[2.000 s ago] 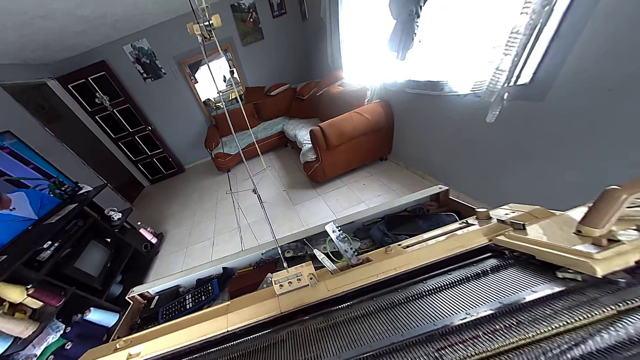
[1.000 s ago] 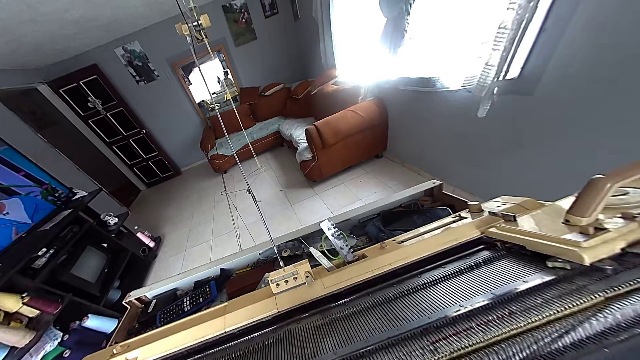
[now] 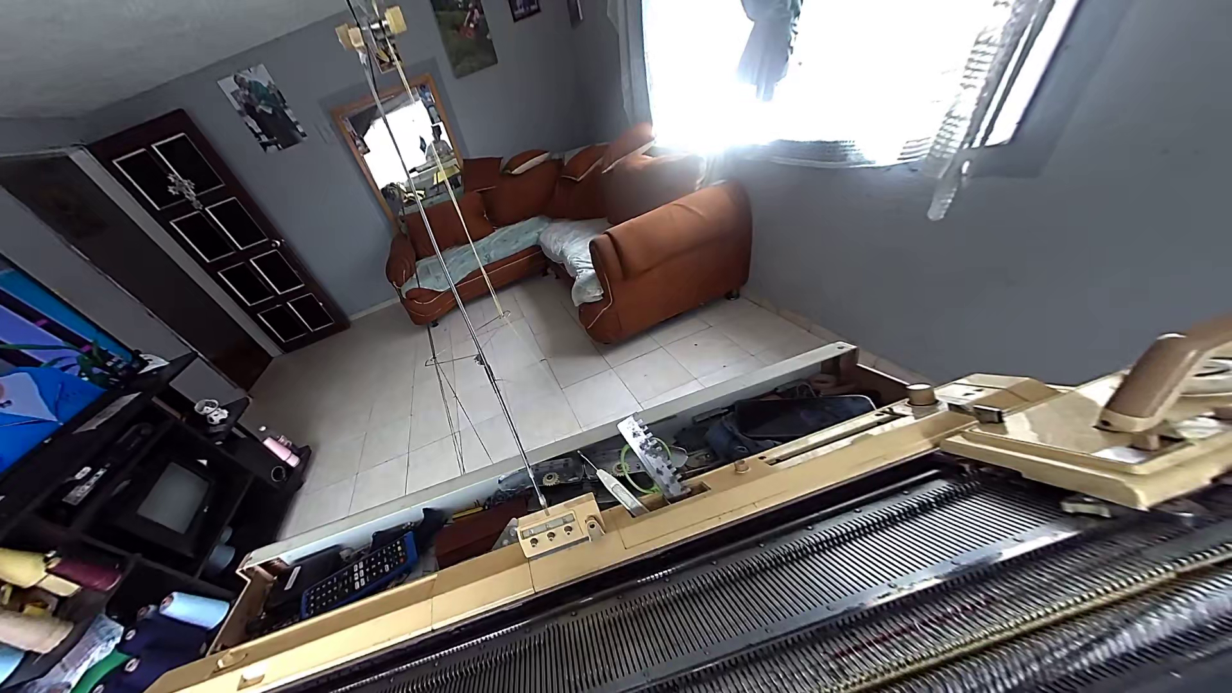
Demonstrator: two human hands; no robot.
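Neither of my hands shows in the head view. A knitting machine's needle bed [image 3: 770, 577] runs slantwise across the lower right, with its cream rail [image 3: 693, 515] along the far side. The cream carriage [image 3: 1088, 443] sits at the right end of the bed, its brown handle [image 3: 1160, 380] rising above it. From a small cream block [image 3: 560, 527] on the rail, a thin metal mast [image 3: 481, 366] goes up to the yarn tension unit [image 3: 373, 37]. Dark knitting or yarn lies along the bed's near side, blurred at the bottom right.
A trough behind the rail holds a blue-edged keypad device [image 3: 361, 577], a white-handled tool [image 3: 621, 493], a perforated white strip [image 3: 653, 454] and dark cloth [image 3: 789, 423]. Yarn cones [image 3: 195, 609] stand at lower left beside a black shelf unit [image 3: 159, 491]. Beyond is a brown sofa [image 3: 674, 250].
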